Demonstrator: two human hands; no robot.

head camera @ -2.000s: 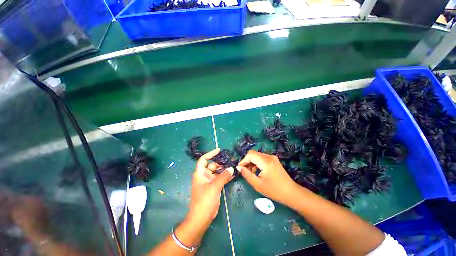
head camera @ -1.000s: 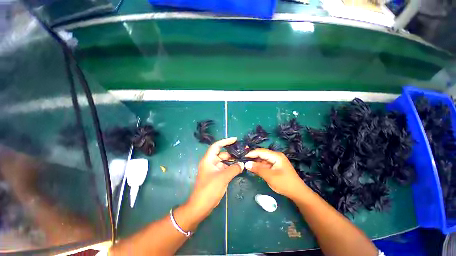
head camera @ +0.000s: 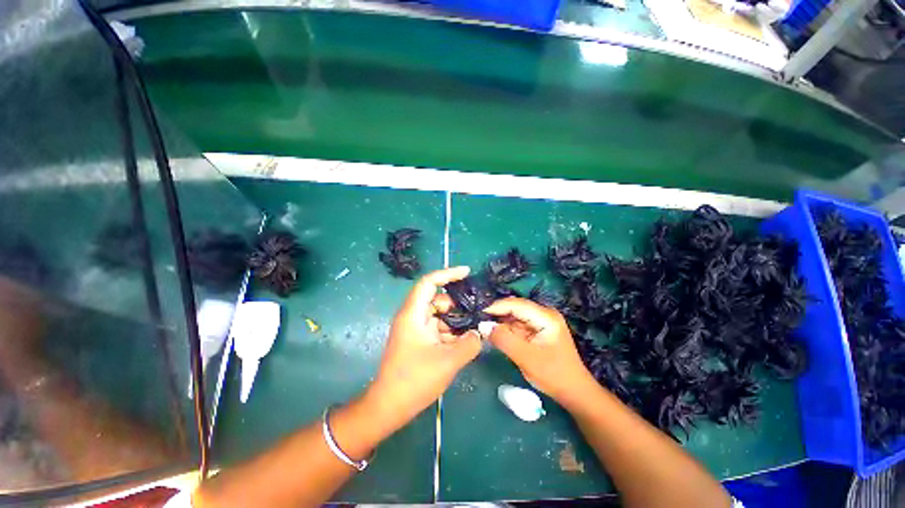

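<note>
A black flower piece (head camera: 463, 304) with many pointed petals is held between my two hands near the table's seam. My left hand (head camera: 422, 337) grips it from the left, thumb below and index finger above. My right hand (head camera: 531, 342) pinches its right lower edge with the fingertips. Whether a separate small part is in the pinch cannot be told. A small white glue bottle (head camera: 520, 402) lies on its side below my right hand. A loose pile of black pieces (head camera: 685, 308) spreads to the right.
A blue bin (head camera: 832, 397) of black pieces stands at right. Single black clusters (head camera: 401, 253) lie ahead and at left. A spare white bottle (head camera: 256, 332) lies by the clear panel (head camera: 89, 298). A white rail (head camera: 397, 179) edges the green belt (head camera: 397, 99).
The view has shifted. The black piece has turned in my hands and shows more of its petals, with my fingers still on it. The loose pieces and bottles lie as before.
</note>
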